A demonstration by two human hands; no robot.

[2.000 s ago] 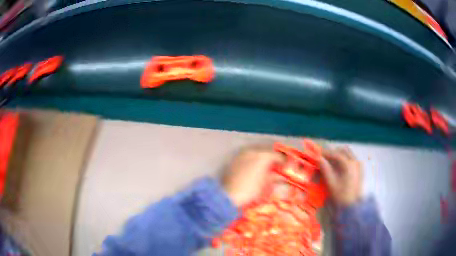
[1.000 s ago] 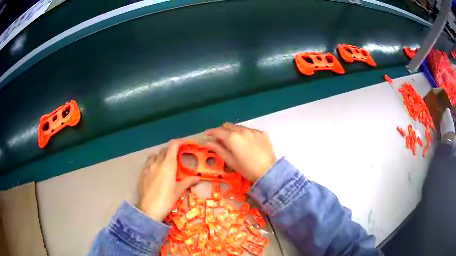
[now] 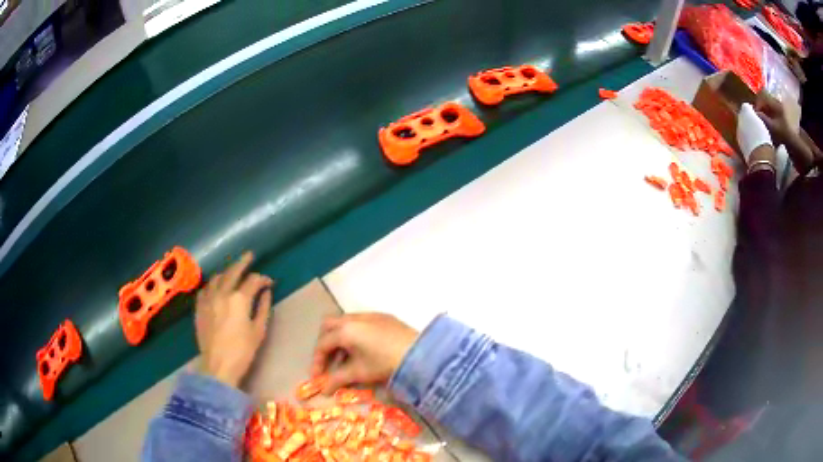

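My left hand (image 3: 233, 316) is open and empty at the belt's near edge, just right of an orange grip shell (image 3: 160, 294) lying on the green belt. My right hand (image 3: 354, 350) is over the heap of small orange inserts (image 3: 338, 433), fingers curled together. Its fingertips are at one small insert (image 3: 309, 388) on the heap's upper edge; whether they grip it is unclear. The heap lies on the cardboard sheet (image 3: 293, 338) and is cut off by the bottom edge.
The green conveyor belt (image 3: 298, 135) crosses behind my hands, with more shells (image 3: 431, 133) spaced along it. At right are loose inserts (image 3: 677, 122), an open cardboard box (image 3: 722, 101), a metal post (image 3: 664, 32), a bag of orange parts (image 3: 726, 45) and another person's hands (image 3: 783, 126).
The shell between my hands has left them. My left hand has moved left to the belt and opened; my right hand has moved down to the heap. The view has turned right.
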